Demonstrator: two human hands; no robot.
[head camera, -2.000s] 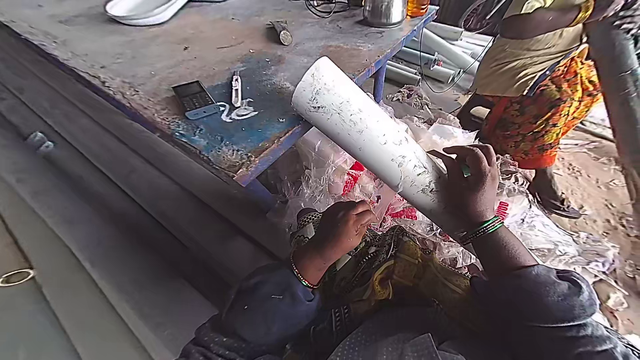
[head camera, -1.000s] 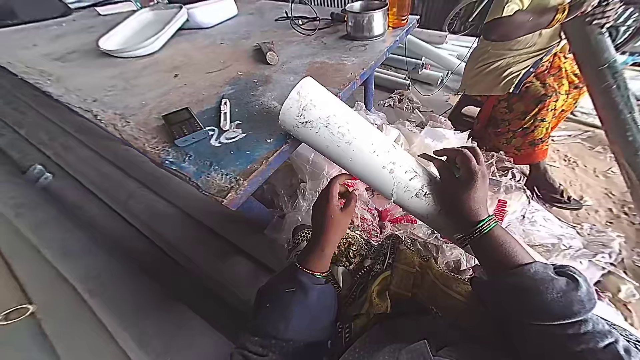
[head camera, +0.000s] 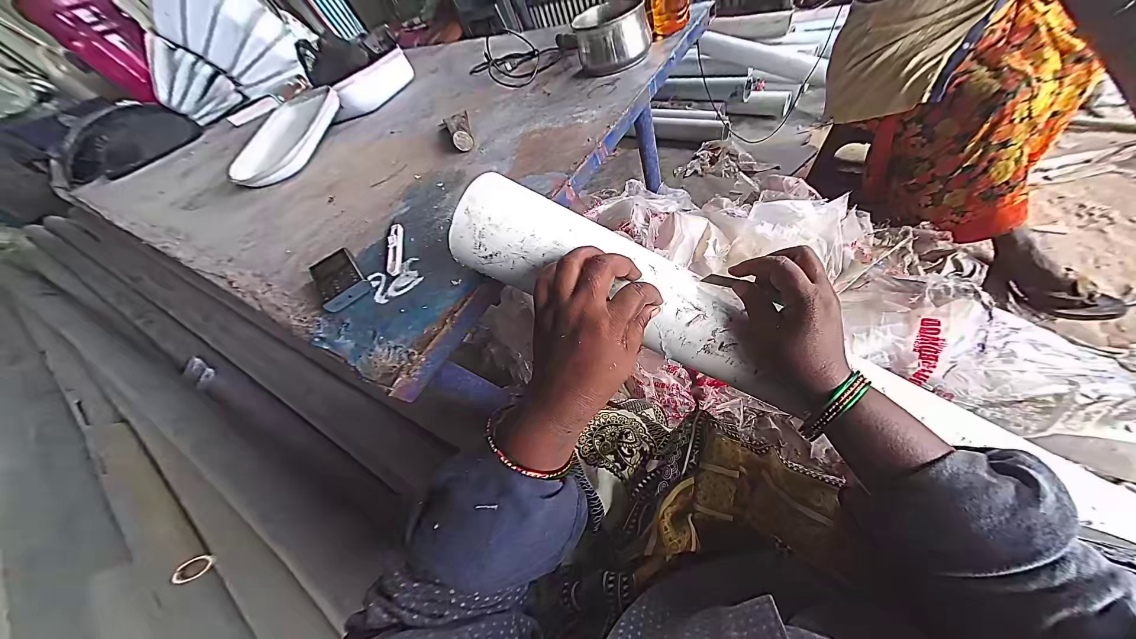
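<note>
A long white plastic pipe (head camera: 568, 253) with dark scuffs lies slantwise before me, its near end beside the table corner. My left hand (head camera: 595, 319) rests on the pipe, fingers bent and close together; whether they pinch anything I cannot tell. Farther along the pipe, my right hand (head camera: 785, 315) grips a small thin dark blade-like piece (head camera: 723, 280) between thumb and fingers, its tip pointing toward my left hand.
A worn table (head camera: 373, 195) bears a keypad phone (head camera: 339, 277), a white tube (head camera: 395, 248), a steel pot (head camera: 611, 37) and white trays (head camera: 286, 138). Plastic wrapping (head camera: 799, 235) covers the ground at right. Another person in a floral skirt (head camera: 994, 124) stands beyond, near more pipes (head camera: 763, 58).
My left hand has moved from below the pipe up onto its surface. The right hand stays at the pipe. The view has tilted up somewhat.
</note>
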